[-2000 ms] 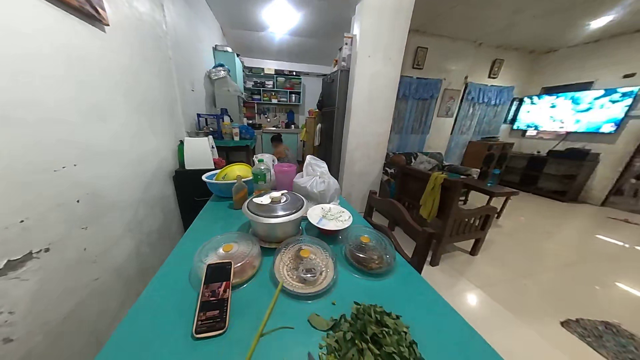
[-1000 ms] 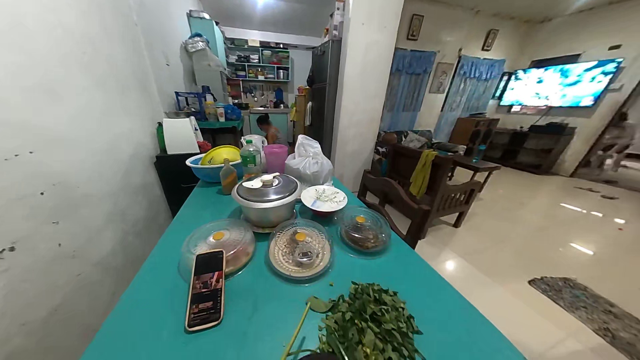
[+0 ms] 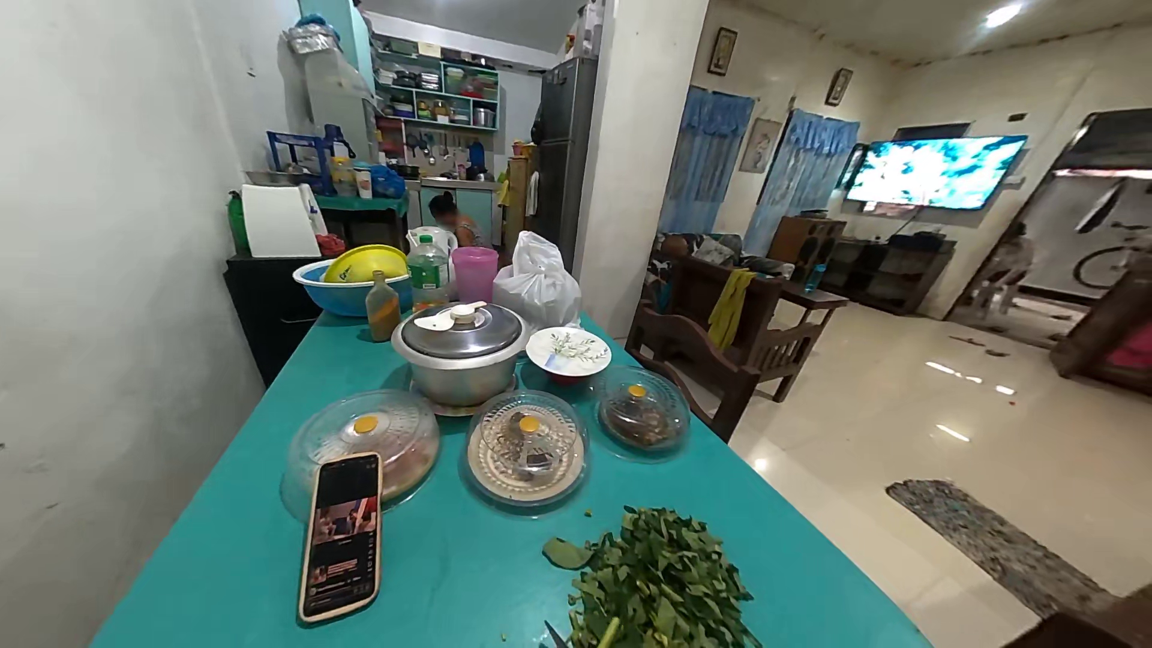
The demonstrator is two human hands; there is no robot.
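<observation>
Neither my left hand nor my right hand shows in the head view. A heap of cut green leaves [image 3: 661, 576] lies at the near edge of the teal table [image 3: 450, 576], with a pale green stem end [image 3: 609, 632] at its bottom. One loose leaf [image 3: 567, 553] is at the heap's left. The dark pointed tip of a tool [image 3: 555, 635], perhaps a blade, shows at the bottom edge; the rest is out of frame. On the left, a smartphone [image 3: 342, 537] with a lit screen leans against a clear domed cover [image 3: 360, 441].
Two more clear-covered dishes [image 3: 527, 450] [image 3: 641, 409] stand beyond the leaves. Behind them are a lidded metal pot [image 3: 461, 351], a floral plate [image 3: 568, 351], bottles, a pink pitcher [image 3: 473, 274] and a white plastic bag [image 3: 538, 283]. A wooden chair [image 3: 693, 369] stands at the right; a person is in the kitchen.
The long green stem that lay left of the leaf heap in the earlier frames is no longer there; only a short stem end shows at the bottom of the heap. The view has shifted slightly.
</observation>
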